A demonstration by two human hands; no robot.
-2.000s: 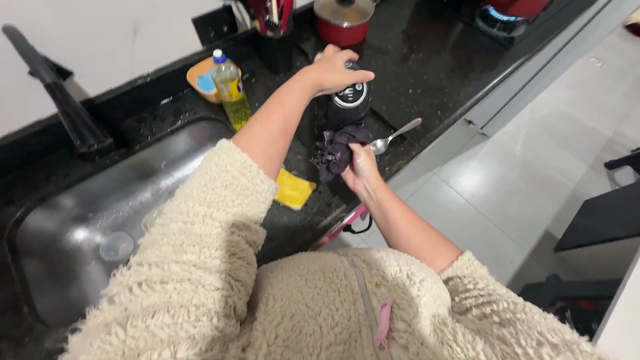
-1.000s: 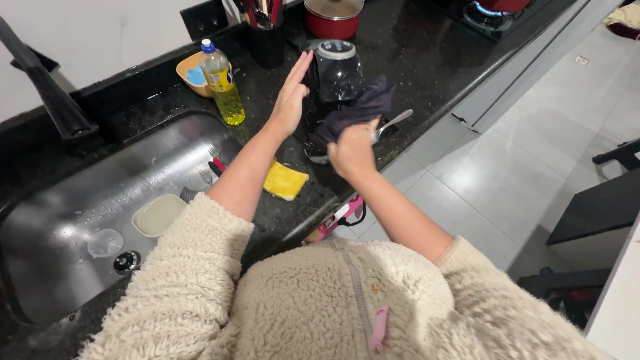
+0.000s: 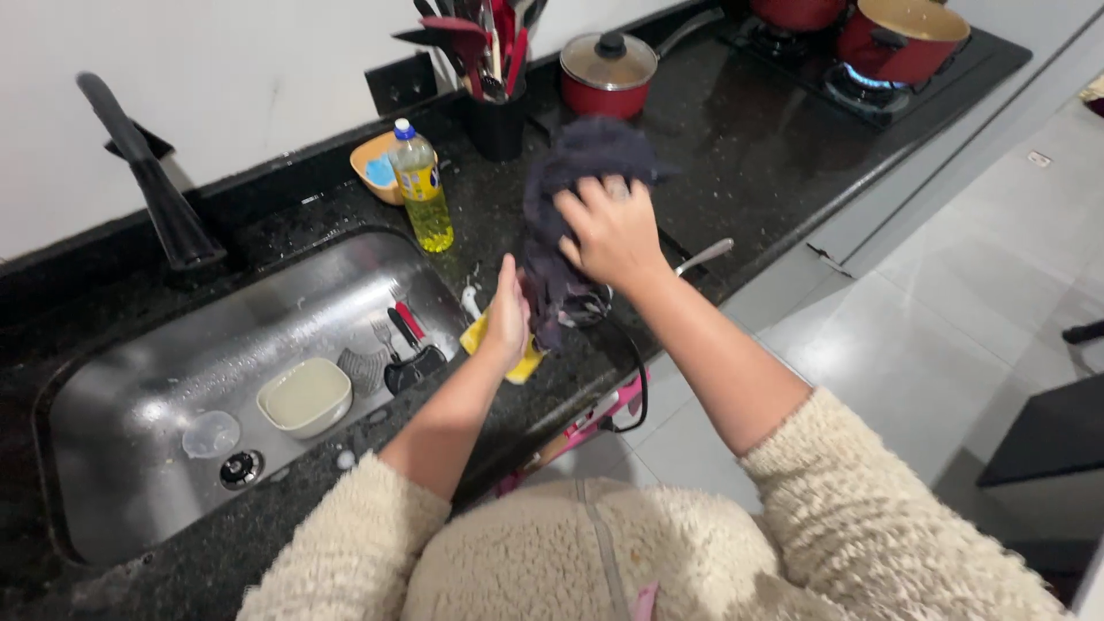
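Observation:
My right hand (image 3: pixel 612 228) presses a dark cloth (image 3: pixel 595 155) with spread, bent fingers; the cloth drapes over something it mostly hides. My left hand (image 3: pixel 509 315) is upright beside the lower part of the cloth, over a yellow sponge cloth (image 3: pixel 523 366) on the black stone counter; whether it touches the dark cloth is unclear. The handle of a metal utensil (image 3: pixel 707 256) sticks out to the right of my right wrist. Below the dark cloth, a shiny object (image 3: pixel 586 306) with a black cord is partly covered.
Left is a steel sink (image 3: pixel 172 388) with a white container (image 3: pixel 306 397), cutlery and a black faucet (image 3: pixel 151 181). Behind stand a detergent bottle (image 3: pixel 423 190), a utensil holder (image 3: pixel 496 125) and a lidded red pan (image 3: pixel 608 73). A red pot (image 3: pixel 901 43) sits over a lit burner at back right.
The dark cloth, bunched low in my right hand two seconds ago, now spreads farther back, and that hand has moved back with it. My left hand has come down from beside the dark upturned container, now hidden.

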